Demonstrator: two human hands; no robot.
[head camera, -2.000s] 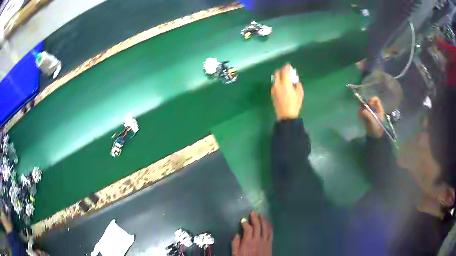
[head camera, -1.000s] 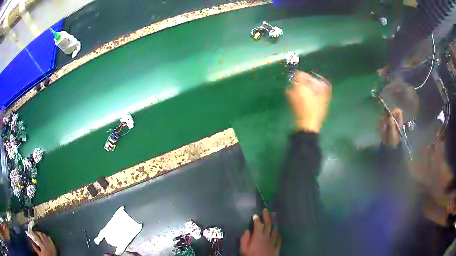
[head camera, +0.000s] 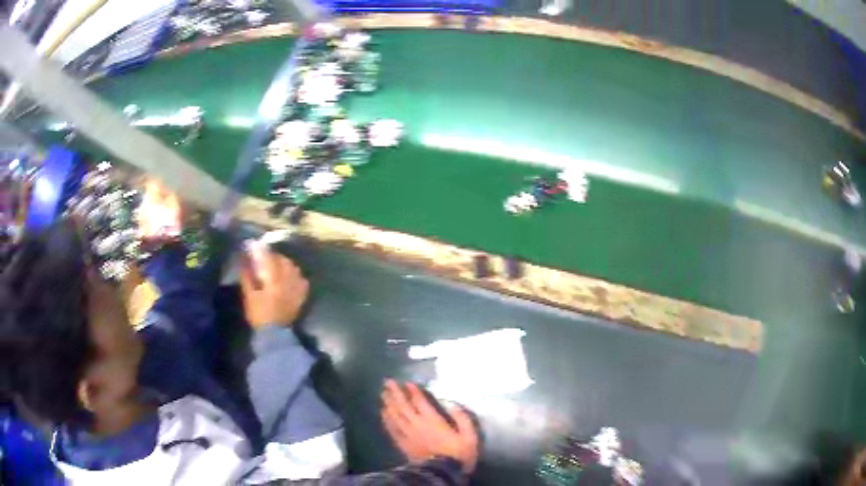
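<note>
My left hand (head camera: 427, 422) is at the lower middle, fingers spread, just beside a white cloth (head camera: 482, 363) on the dark bench mat. It appears to hold nothing. Two wired board assemblies (head camera: 608, 446) with white plastic parts and a green board lie on the mat to its right, near the bottom edge and blurred. I cannot make out my right hand. A skin-coloured patch is cut off in the lower right corner, and I cannot tell whose it is.
Assemblies are piled against a divider bar (head camera: 261, 123) on the green belt (head camera: 456, 199). One assembly (head camera: 549, 190) lies mid-belt. A speckled rail (head camera: 608, 289) edges the mat. A neighbour's hand (head camera: 275, 289) and head (head camera: 57, 323) are at left.
The view has swung left, bringing in the pile and left neighbour. My left hand now shows beside the cloth. The soldering neighbour and the hand over the belt have left the view.
</note>
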